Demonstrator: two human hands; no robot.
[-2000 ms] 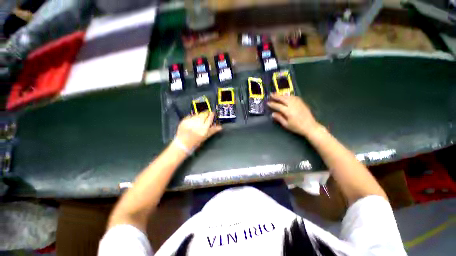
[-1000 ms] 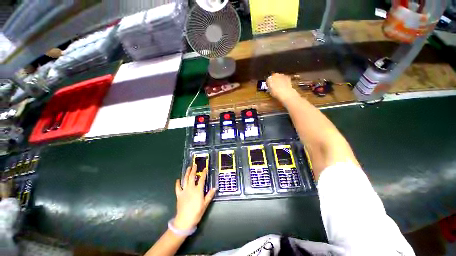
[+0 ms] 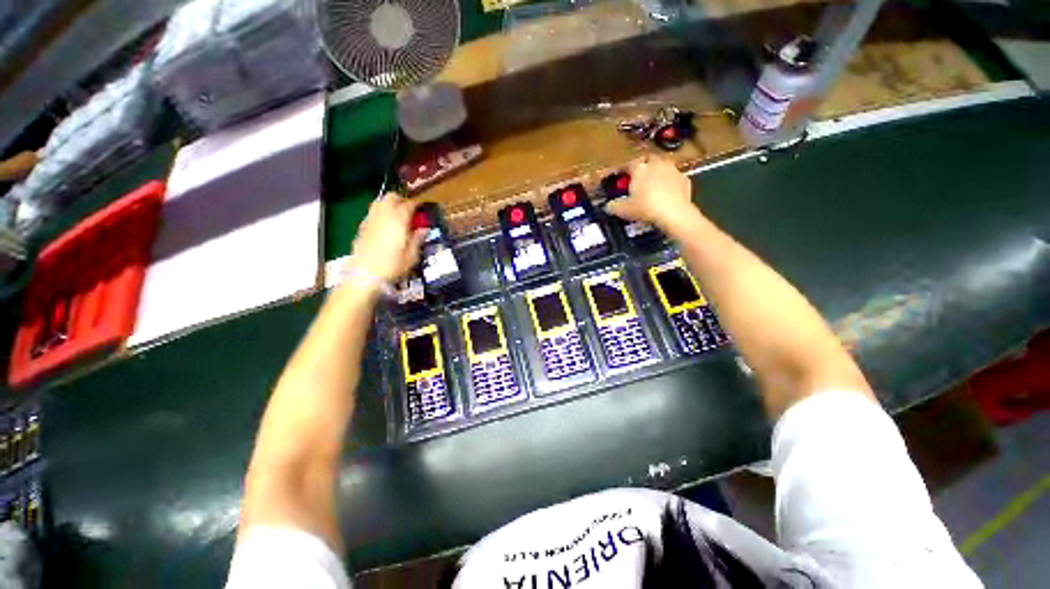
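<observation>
A clear blister tray [image 3: 530, 405] lies on the green mat. Its near row holds several keypad phones [image 3: 558, 334] face up, with yellow-framed screens. Its far row has phones back up, with red dots and white labels [image 3: 524, 242]. My left hand [image 3: 386, 244] is at the far left corner, its fingers on the upper end of a back-up phone [image 3: 440, 262]; part of another phone shows under the hand. A gap lies to the right of that phone. My right hand [image 3: 656, 196] grips a back-up phone [image 3: 640, 234] at the far row's right side, partly hidden by the fingers.
A red bin [image 3: 86, 293] and a white board [image 3: 236, 219] are at the left. A fan [image 3: 432, 113], a red item [image 3: 443, 168] and a bottle [image 3: 774, 98] stand or lie beyond the tray on brown board. Stacked trays [image 3: 236, 58] are at the back left.
My left hand has moved from the near-left phone to the far-left corner. My right hand has come back from the brown board to the far row, where more back-up phones now show.
</observation>
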